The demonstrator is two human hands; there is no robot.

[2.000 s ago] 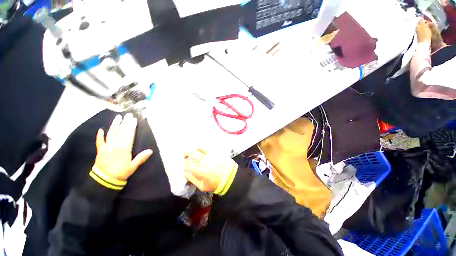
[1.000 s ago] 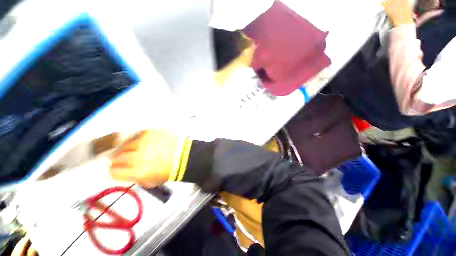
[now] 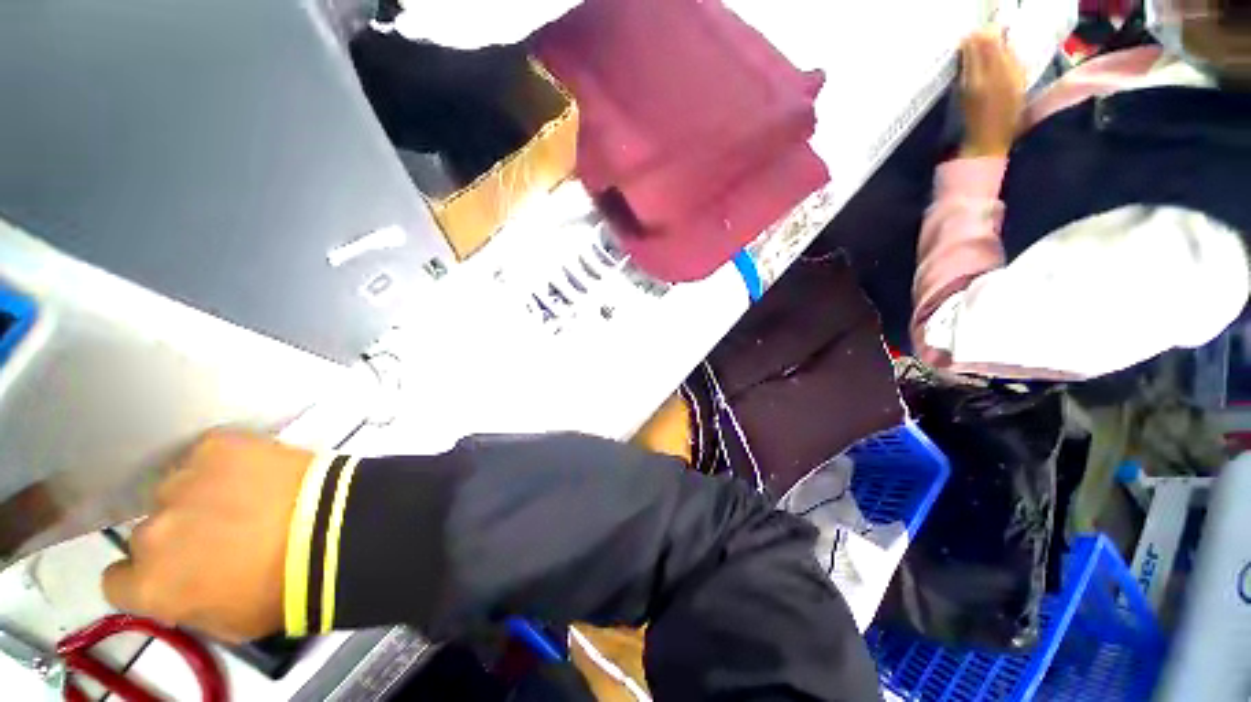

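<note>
My right hand [image 3: 213, 535], in a black sleeve with yellow-striped cuff, is over the white table at the left. Its fingers are curled and face away, so whether it holds anything is hidden. Red-handled scissors [image 3: 144, 656] lie just below it, cut off by the bottom edge. A dark handle [image 3: 279, 654], likely of the screwdriver, lies partly under the hand. A blurred brown piece [image 3: 30, 514] is at the left edge. My left hand, the black garment and the needle area are out of view.
A grey machine panel [image 3: 179, 151] fills the upper left. Behind are an open cardboard box [image 3: 510, 185] and maroon cloth [image 3: 700, 137]. Dark brown cloth [image 3: 809, 370] and blue crates [image 3: 899, 473] are below the table edge. A neighbouring person's arm [image 3: 958, 247] is at the upper right.
The view has swung right, away from the needle area. My right hand has left the black garment and reached over the table beside the scissors. My left hand has gone out of view.
</note>
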